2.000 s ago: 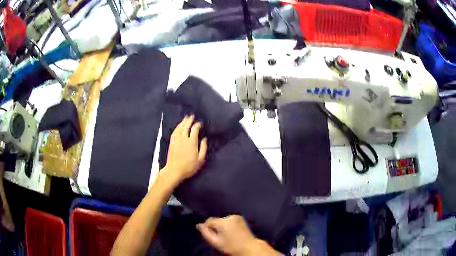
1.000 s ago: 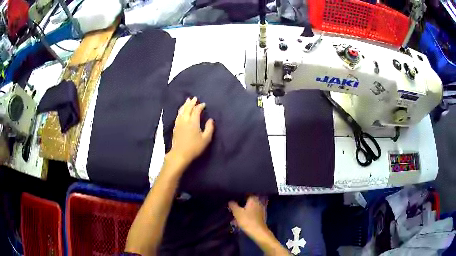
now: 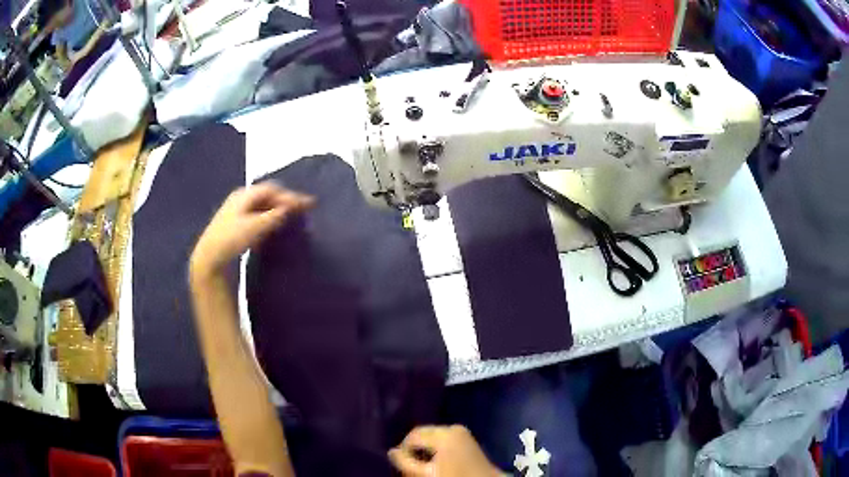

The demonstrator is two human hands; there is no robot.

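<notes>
A dark panel with a curved top (image 3: 396, 279) lies on the machine table left of the needle. A blurred purplish layer of dark cloth (image 3: 312, 307) hangs over it, between my two hands. My left hand (image 3: 251, 222) is raised at the upper left of this cloth, fingers curled on its edge. My right hand (image 3: 449, 452) is at the bottom edge of the view, over my lap, fingers closed at the cloth's lower end; its fingertips are partly hidden. The white sewing machine (image 3: 549, 140) has its presser foot (image 3: 408, 220) beside the panel's right edge, not over the cloth.
A long dark panel (image 3: 181, 270) lies at the left. A narrower dark panel (image 3: 512, 279) lies under the machine arm. Black shears (image 3: 614, 252) lie right of it. A red basket (image 3: 577, 28) stands behind the machine; another (image 3: 177, 456) is below left. Grey cloth (image 3: 773, 419) is heaped lower right.
The view has turned and shifted. My left hand has gone from lying flat on the middle panel to its upper left, fingers now curled. A blurred layer of cloth now shows between my hands.
</notes>
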